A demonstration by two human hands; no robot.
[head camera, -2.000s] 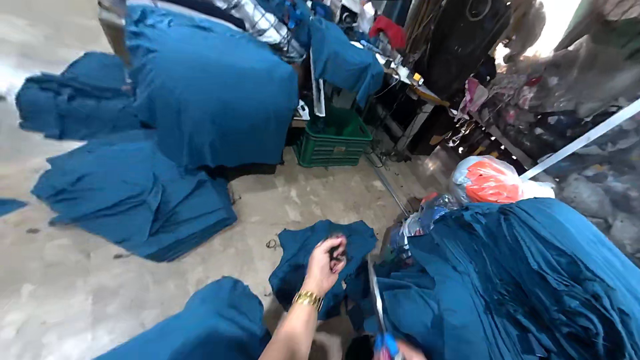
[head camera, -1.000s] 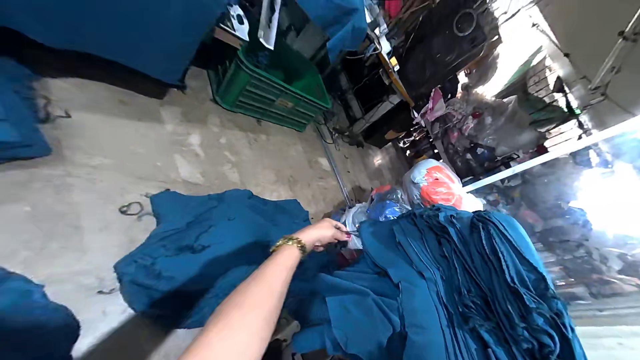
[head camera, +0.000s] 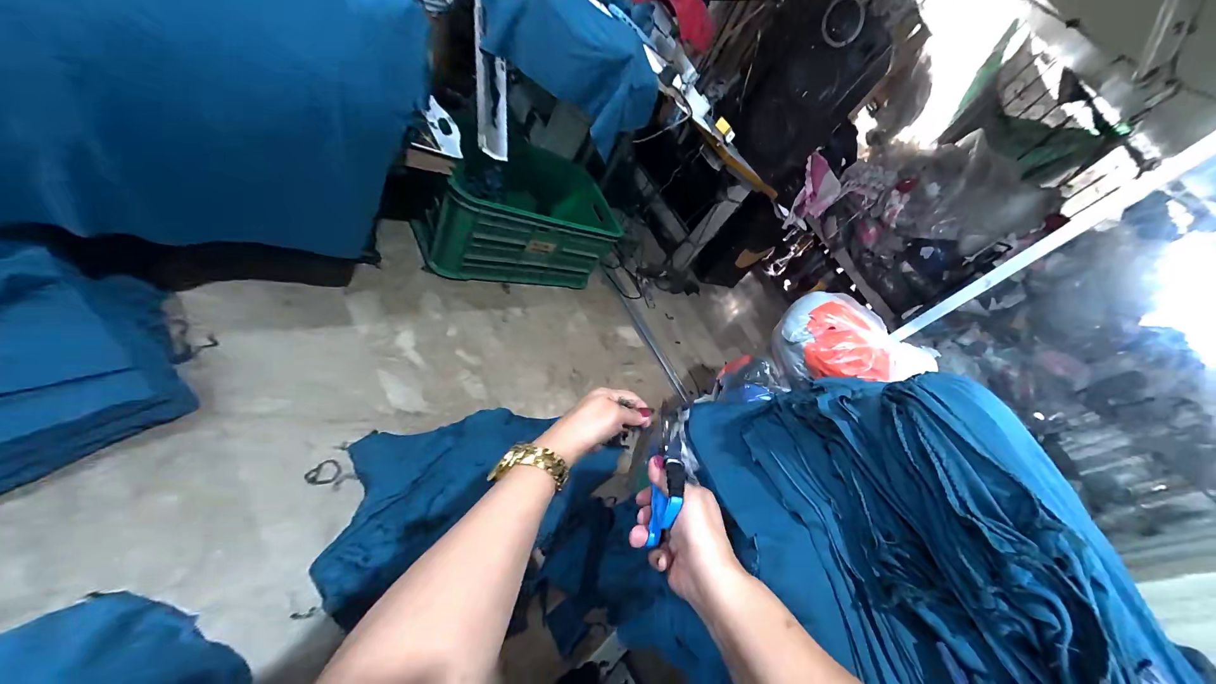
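Observation:
My right hand (head camera: 692,532) is closed around the blue handles of a pair of scissors (head camera: 664,508), whose blades point up and away and show only dimly. Just up and left of it is my left hand (head camera: 605,418), with a gold-coloured bracelet on the wrist; its fingertips are pinched together near the edge of the cloth, and a small dark bit shows at them, too small to tell. A thick pile of blue fabric pieces (head camera: 912,513) hangs at the right. Below my left hand, more blue cloth (head camera: 427,475) lies on the floor.
A green plastic crate (head camera: 532,256) stands ahead beside a work table draped with blue cloth (head camera: 190,123). Stacked blue cloth (head camera: 76,351) lies at the left. Beyond the pile are a clear bag with orange contents (head camera: 841,342) and a slanting white pole (head camera: 1045,247).
The right hand with the scissors has come into full view; one second ago it was not visible. The left hand stays near the pile's left edge. The view has shifted since two seconds ago.

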